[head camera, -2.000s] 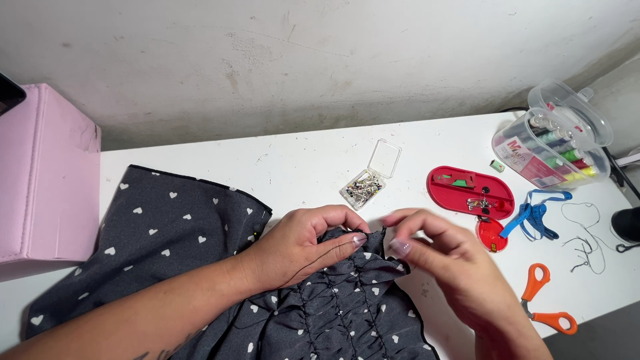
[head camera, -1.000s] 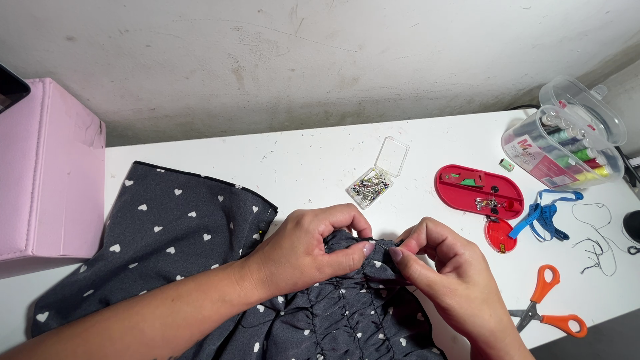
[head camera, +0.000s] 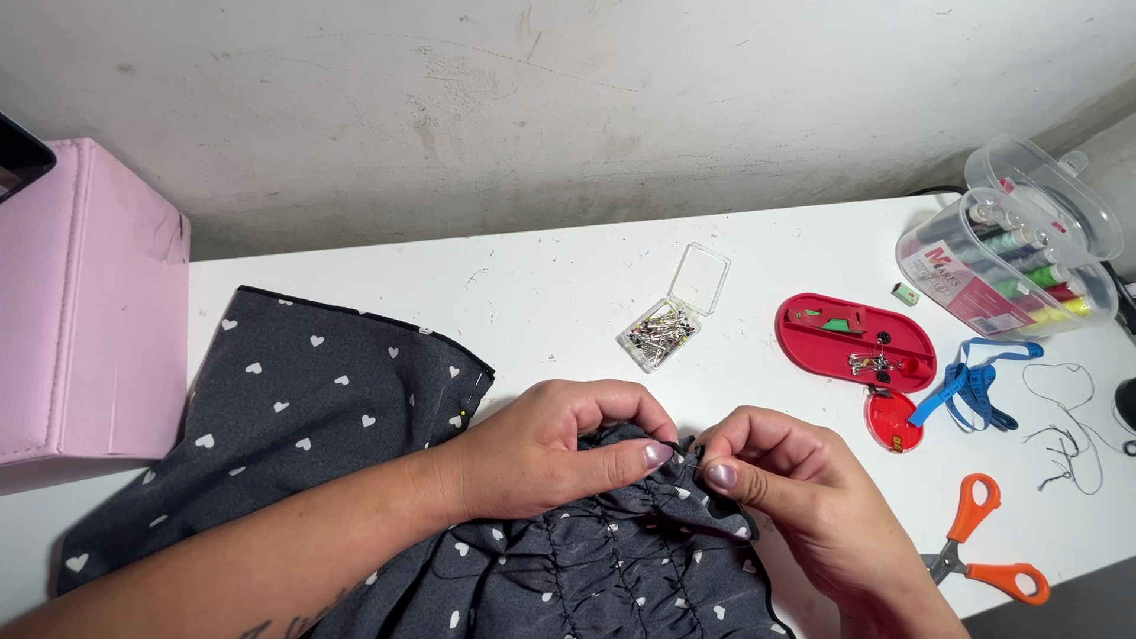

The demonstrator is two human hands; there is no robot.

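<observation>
Dark grey fabric with white hearts (head camera: 302, 382) spreads over the white table, its right part gathered by several rows of stitching. My left hand (head camera: 577, 448) pinches the gathered edge between thumb and fingers. Close to its right, my right hand (head camera: 772, 479) has thumb and index finger pinched at the same edge; a thin needle or pin seems to show between the fingertips, though it is too small to be sure. A yellow-headed pin (head camera: 462, 413) sits in the fabric near my left wrist.
Behind my hands stands an open clear box of pins (head camera: 659, 335). To the right lie a red sewing case (head camera: 799, 355), a blue tape measure (head camera: 972, 390), loose thread (head camera: 1078, 426), orange-handled scissors (head camera: 954, 550) and a clear tub of thread spools (head camera: 958, 275). A pink box (head camera: 115, 311) stands left.
My right thumb and fingers have drawn in closer at the gathered edge. My left hand keeps its pinch on the fabric.
</observation>
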